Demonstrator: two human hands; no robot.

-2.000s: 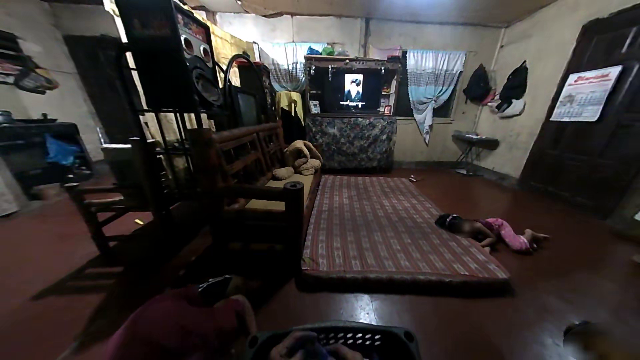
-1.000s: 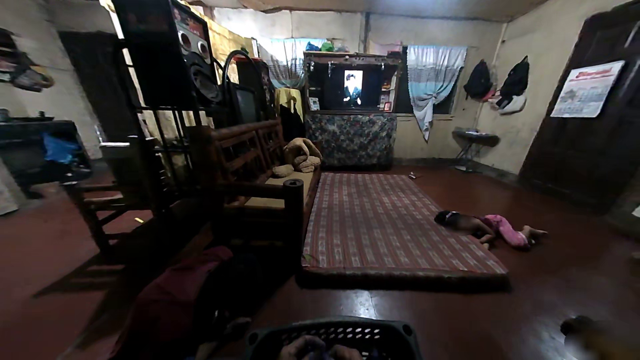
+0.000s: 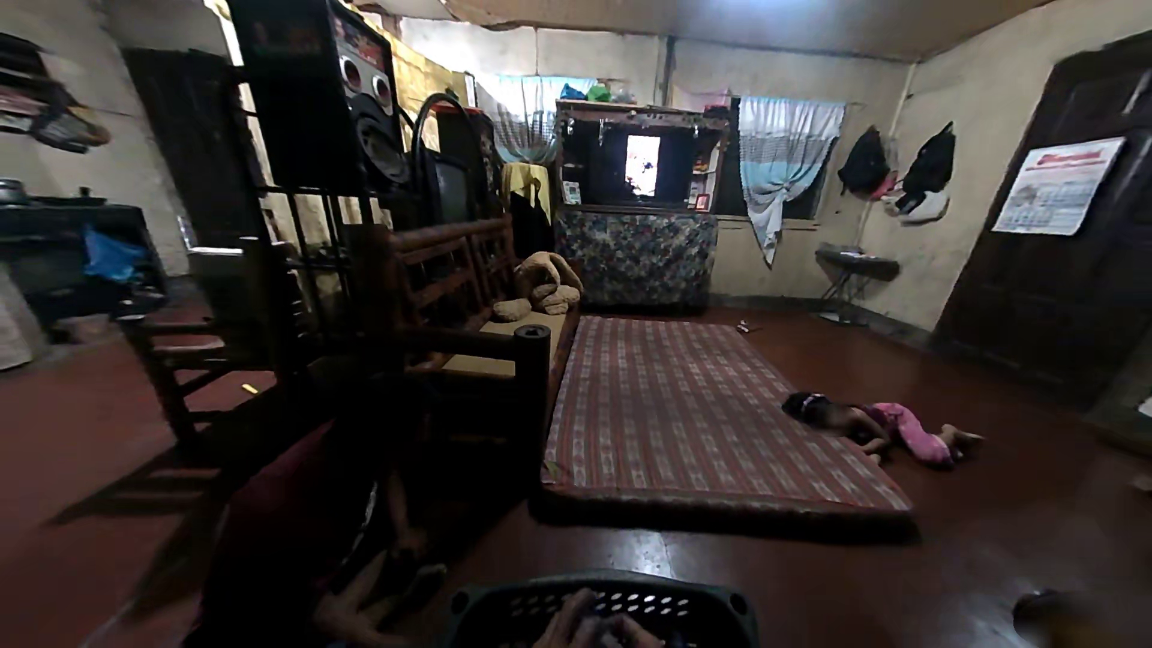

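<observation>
At the bottom edge of the head view is a dark plastic basket with round holes (image 3: 643, 583). My left hand (image 3: 567, 621) is over the basket, its fingers close together around a small bunched thing, perhaps cloth, that is too dark to name. Close beside it on the right, my right hand (image 3: 635, 633) touches the same bunched thing (image 3: 605, 632). Both hands are cut off by the frame's lower edge, and what lies inside the basket is mostly hidden.
A striped mattress (image 3: 666, 405) lies on the red floor, with a person (image 3: 900, 427) lying across its right edge. Another person in dark red (image 3: 270, 540) is low at the left, by a wooden bench (image 3: 531, 378). A blurred dark shape (image 3: 1048, 616) is at lower right.
The person in dark red at the left has changed posture, and an arm and legs now show beside the basket. My hands stay over the basket.
</observation>
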